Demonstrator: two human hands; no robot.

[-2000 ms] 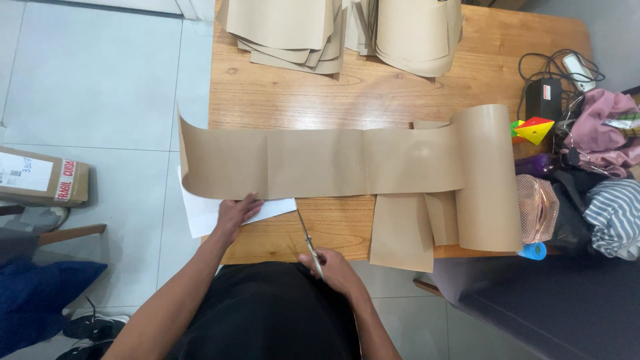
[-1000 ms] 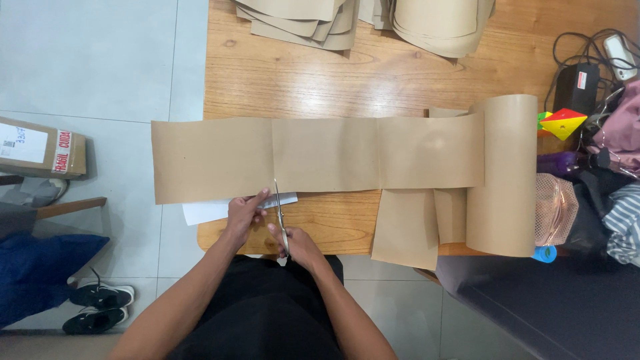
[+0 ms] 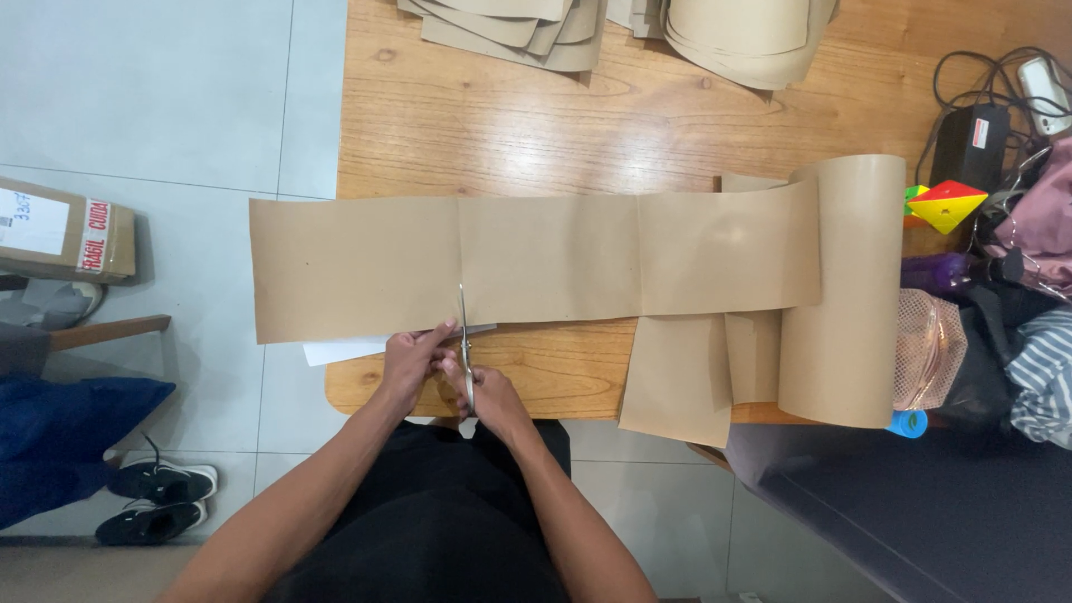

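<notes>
A long strip of brown kraft paper [image 3: 553,260] with crosswise creases lies over the wooden table, its left end past the table's edge. My right hand [image 3: 490,398] holds metal scissors [image 3: 466,347], whose blades point away from me at the left crease and overlap the strip's near edge. Just left of the blades, my left hand [image 3: 410,364] pinches that near edge between thumb and fingers. White paper [image 3: 343,348] shows partly from under the strip. At the strip's right end stands or lies a large roll of kraft paper [image 3: 846,293]; which, I cannot tell.
Stacks of cut kraft sheets [image 3: 519,29] [image 3: 741,42] lie at the table's far side. Loose kraft pieces [image 3: 678,373] sit left of the roll. To the right are a black power adapter [image 3: 970,146], a colourful twisty puzzle [image 3: 948,206], a mesh pouch [image 3: 928,350] and fabric items.
Since two seconds ago, the strip's curled left end has come down flatter. My right hand has brought the scissors from beside the strip to its near edge at the crease.
</notes>
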